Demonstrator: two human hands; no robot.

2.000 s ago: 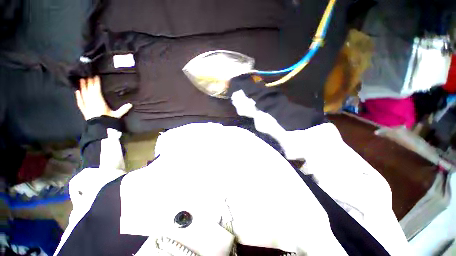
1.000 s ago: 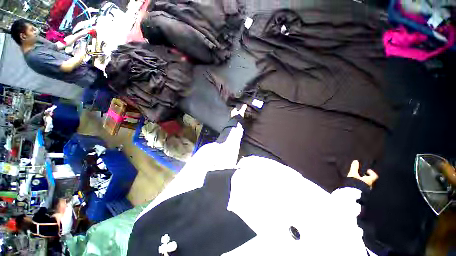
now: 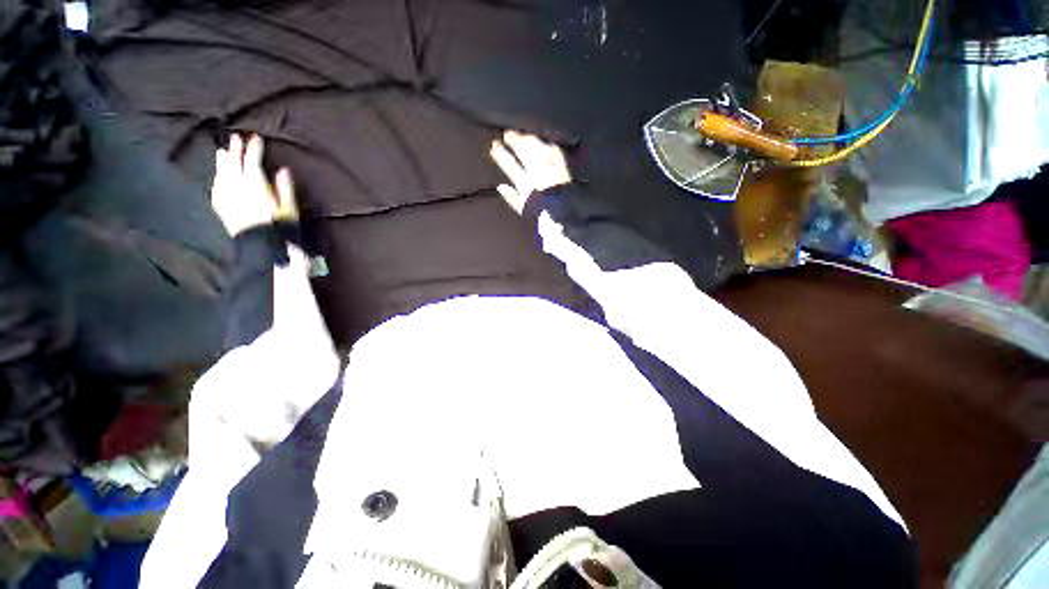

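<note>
A dark brown garment (image 3: pixel 380 150) lies on the dark table cover in front of me, with creases and a seam running across it. My left hand (image 3: pixel 250 190) lies on its left part with fingers apart. My right hand (image 3: pixel 531 167) lies at its right edge, fingers spread. Neither hand is seen gripping cloth. A small white label (image 3: pixel 316 266) shows beside my left sleeve. The steam iron (image 3: pixel 704 147), with an orange-brown handle, stands to the right of my right hand, apart from it, partly by the worn yellow-brown rest (image 3: pixel 801 109).
Blue and yellow hoses (image 3: pixel 886 119) run from the iron to the top right. Pink cloth (image 3: pixel 964 247) and clear plastic lie at the right, above a brown surface (image 3: pixel 886 380). Dark crumpled garments (image 3: pixel 35 196) are at the far left. Blue crates and boxes show at lower left.
Two seconds ago my right hand was on the iron over the garment; now the iron stands at the right, released. Both hands are now on the garment, whose seam lies nearer me.
</note>
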